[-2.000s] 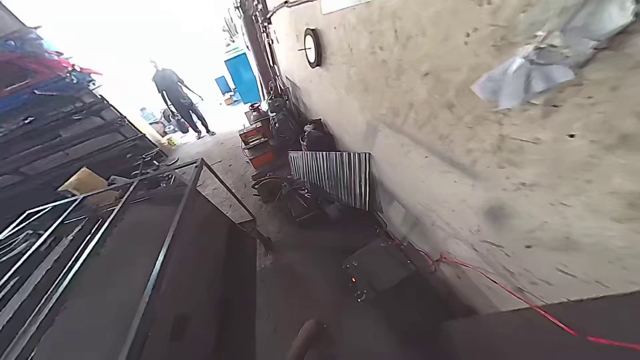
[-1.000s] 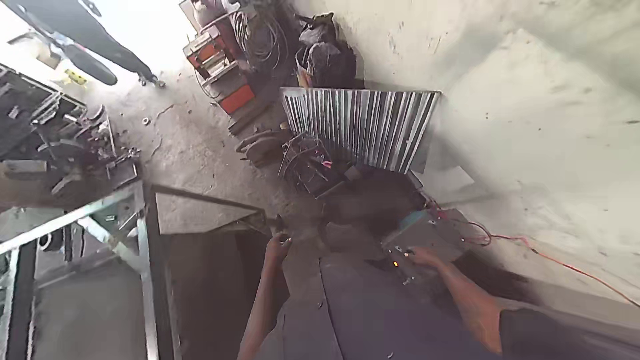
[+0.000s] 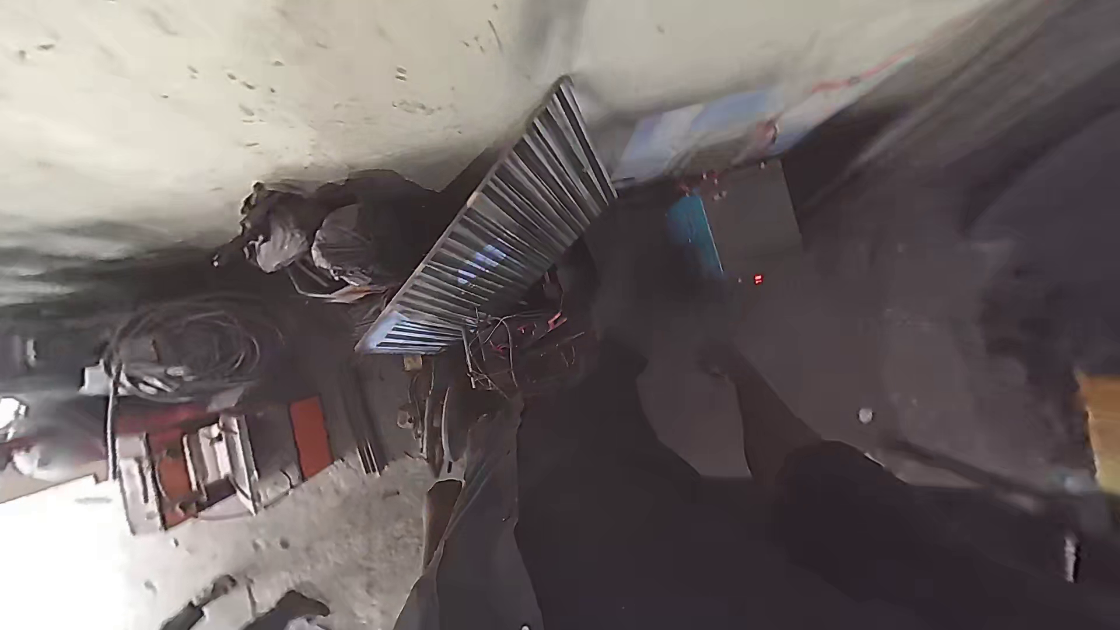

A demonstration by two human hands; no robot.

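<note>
My right hand [image 3: 719, 359] is dark and blurred at the end of a bare forearm and dark sleeve. It is apart from a grey metal box [image 3: 757, 223] with a blue end and a small red lit display, and its fingers are too dim to read. Part of my left forearm [image 3: 440, 516] shows beside my dark clothing; the left hand cannot be made out. Between the box and the wall's dark bundle leans a ribbed metal panel [image 3: 516, 219], with tangled wires and metal pieces [image 3: 516, 346] at its lower edge.
A coiled cable [image 3: 188, 350] lies by a red and white machine [image 3: 206, 472] on the left. A stained wall [image 3: 350, 87] runs along the top, with a dark bundle [image 3: 350, 232] against it. Part of another person's dark footwear [image 3: 293, 608] shows at the bottom left. An orange-yellow object [image 3: 1101, 429] is at the right edge.
The view has turned strongly. My right hand, at the grey box one second ago, is now away from it. The box's small light, orange before, shows red.
</note>
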